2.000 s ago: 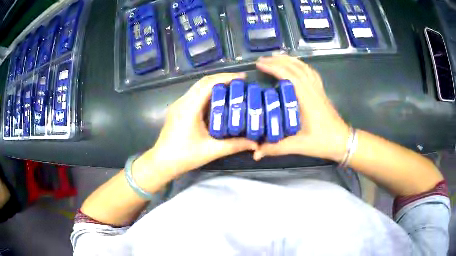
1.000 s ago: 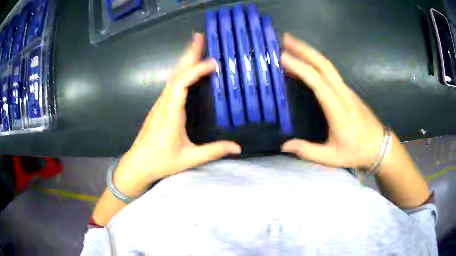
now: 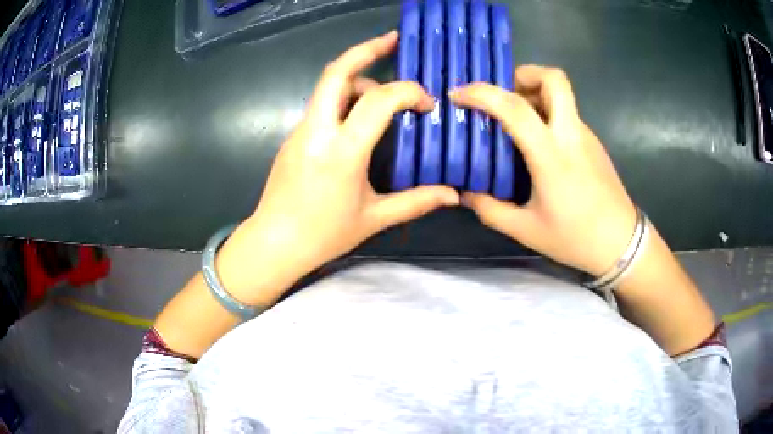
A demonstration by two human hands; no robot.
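Several blue phones [image 3: 458, 51] stand on their long edges side by side in a row, narrow sides facing up, in front of me on the dark mat. My left hand [image 3: 330, 161] grips the row from the left, thumb at the near end and index finger on top. My right hand [image 3: 559, 161] grips it from the right in the same way. The thumbs nearly meet at the near end. The phones' faces are hidden, and the far ends reach the top edge of the view.
A clear tray [image 3: 95, 127] of blue phones lies at the far left. Another clear tray [image 3: 203, 36], cut off by the top edge, holds part of a blue phone. A smartphone [image 3: 763, 93] lies at the far right. A red object [image 3: 68, 267] is below the bench at left.
The blue phones went from being held end-up between my hands to lying lengthwise on their edges. My hands first loosened around them, then closed in again with fingers on top.
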